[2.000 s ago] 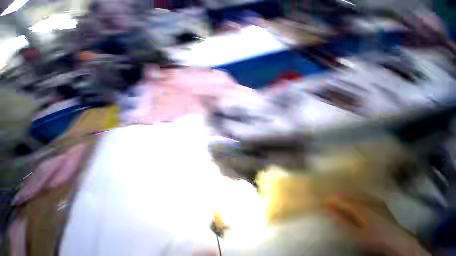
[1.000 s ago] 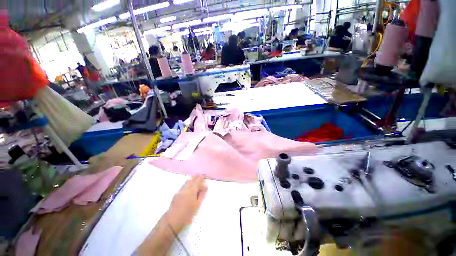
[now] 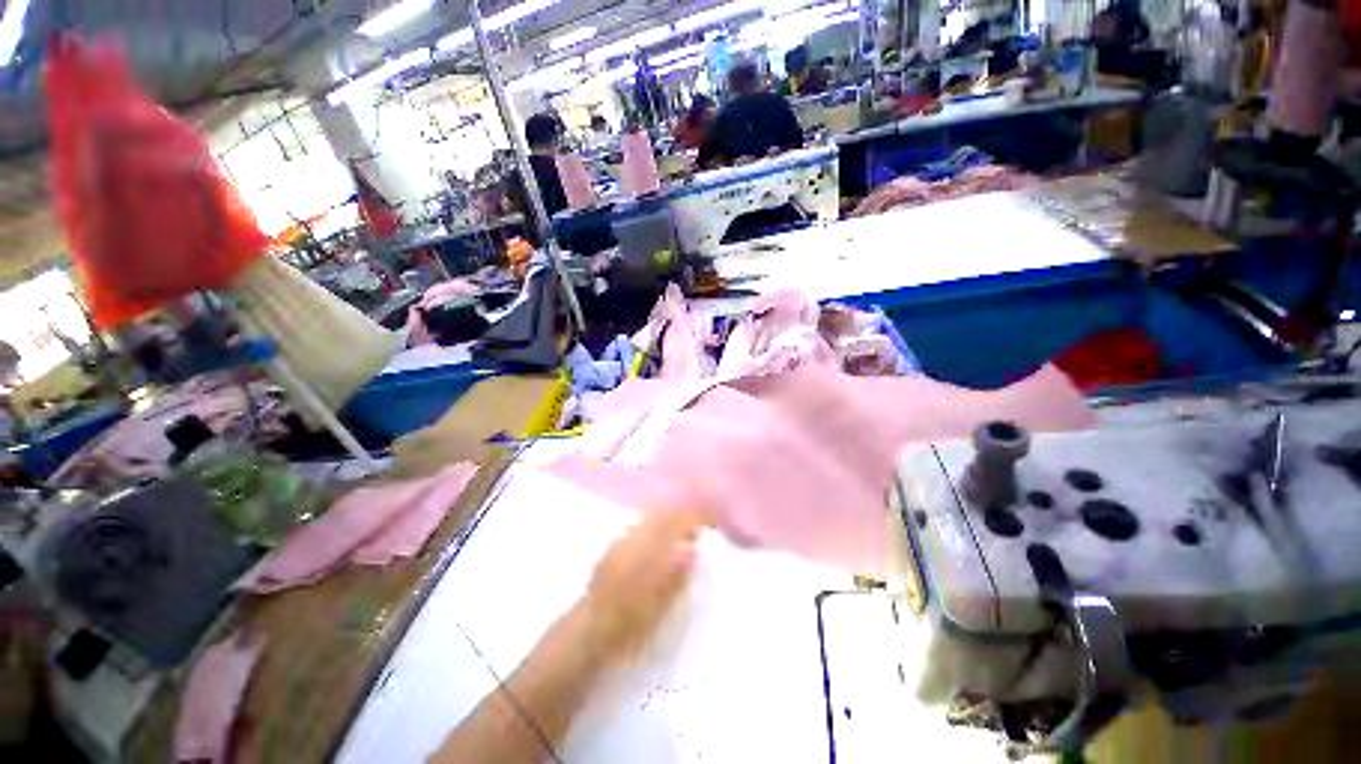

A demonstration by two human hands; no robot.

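A wide dusty-pink garment panel (image 3: 776, 455) lies over the back of the white machine table (image 3: 448, 627), against the sewing machine head. My left hand (image 3: 649, 567) is blurred; its forearm comes from the bottom edge and its fingertips are at the panel's near edge. Whether the fingers pinch the cloth cannot be told. The white machine head (image 3: 1134, 523) fills the lower right, with a grey post (image 3: 996, 463) on top and a curved shiny guard (image 3: 1100, 657) at its front end. The needle area is hidden in glare. My right hand is not in view.
Small pink cut pieces (image 3: 366, 530) lie on the brown side board (image 3: 321, 642) at left. A heap of pink pieces (image 3: 776, 336) sits behind the table. A blue trough (image 3: 985, 329) holds red cloth (image 3: 1108, 358). A red bag (image 3: 142, 187) hangs at upper left. People sit farther back.
The earliest frame is heavily blurred. Since one second ago the view has swung left, so the machine and table appear farther right. My left hand remains at the panel's near edge.
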